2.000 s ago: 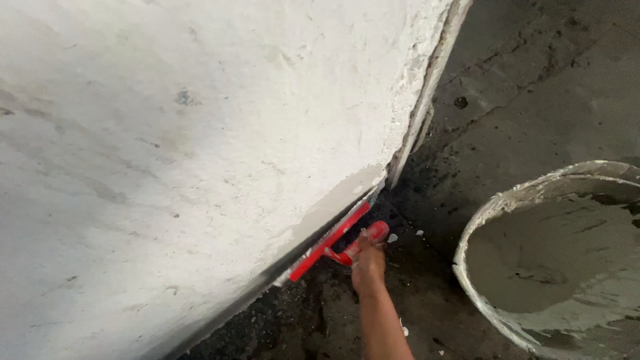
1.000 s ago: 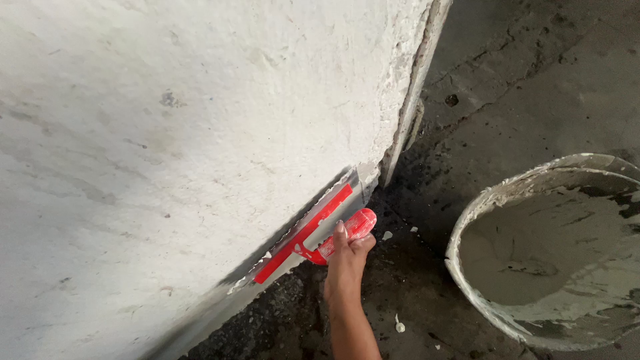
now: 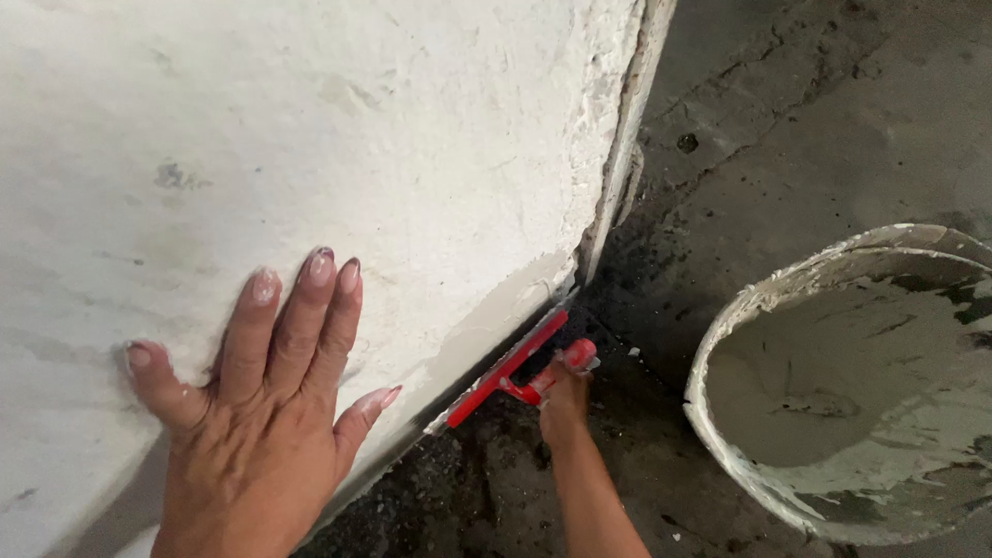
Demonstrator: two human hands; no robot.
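Note:
My left hand (image 3: 260, 418) lies flat on the white plastered wall (image 3: 310, 139), fingers spread, with whitish smears on the fingertips. Lower and to its right, my right hand (image 3: 566, 395) grips the red handle of a wide plastering trowel (image 3: 508, 370). The trowel's blade edge meets the foot of the wall, close to the wall's corner. Just above the blade, a damp, greyer patch of plaster (image 3: 480, 322) shows on the wall. At the right stands a bucket (image 3: 701, 387) coated with dried plaster, with grey-white wet compound (image 3: 798, 387) inside.
The rough wall corner (image 3: 620, 147) has a chipped edge running down to the floor. Dark, stained concrete floor (image 3: 744, 178) lies beyond it, with a small hole and cracks. Dark debris and small white plaster bits lie along the wall's base.
My left hand has come into view and rests on the wall. The trowel, which was higher on the wall surface a second ago, is now down at the wall's bottom edge.

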